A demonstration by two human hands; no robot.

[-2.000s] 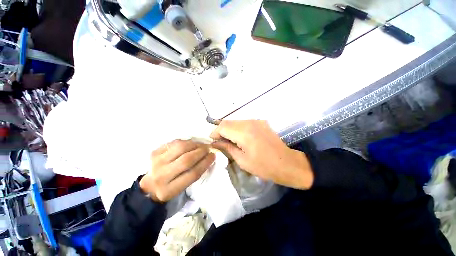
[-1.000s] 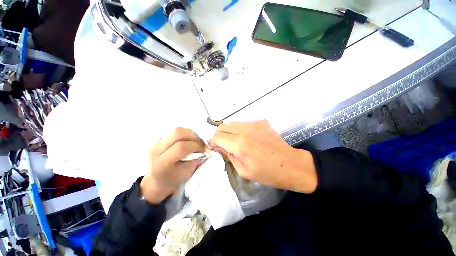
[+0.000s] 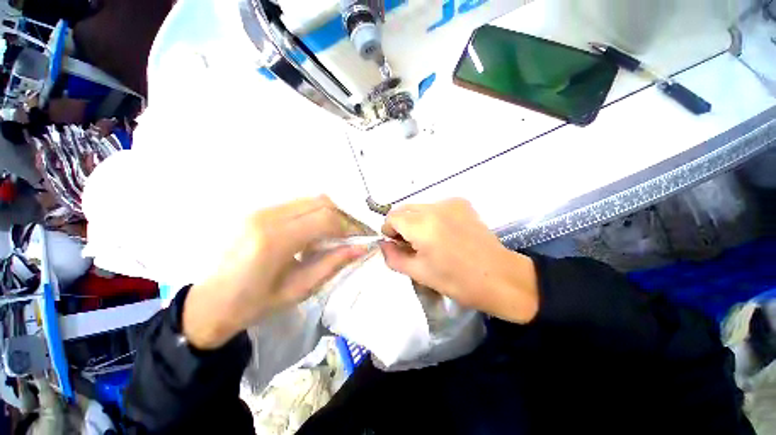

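Observation:
A white garment piece point(image 3: 383, 319) hangs from my hands at the table's front edge, over my lap. My left hand point(image 3: 276, 259) pinches a narrow folded fabric edge point(image 3: 349, 243) between thumb and fingers. My right hand point(image 3: 455, 255) pinches the same edge just to its right, with the fingertips close together. Cream cloth point(image 3: 298, 391) is bunched below in my lap. The presser foot and needle area point(image 3: 391, 102) of the sewing machine stands above my hands, away from the cloth they hold.
A smartphone point(image 3: 536, 74) and a pen point(image 3: 655, 78) lie right of the needle. A curved metal guard point(image 3: 298, 68) is left of it. A measuring tape strip point(image 3: 630, 197) runs along the front edge. White cloth point(image 3: 128, 212) lies at the left. Part of a blue basket point(image 3: 350, 353) shows below.
The view has shifted, so the machine and phone appear further right and lower. My left hand is flatter and more stretched out along the fabric edge. My right hand keeps its pinch.

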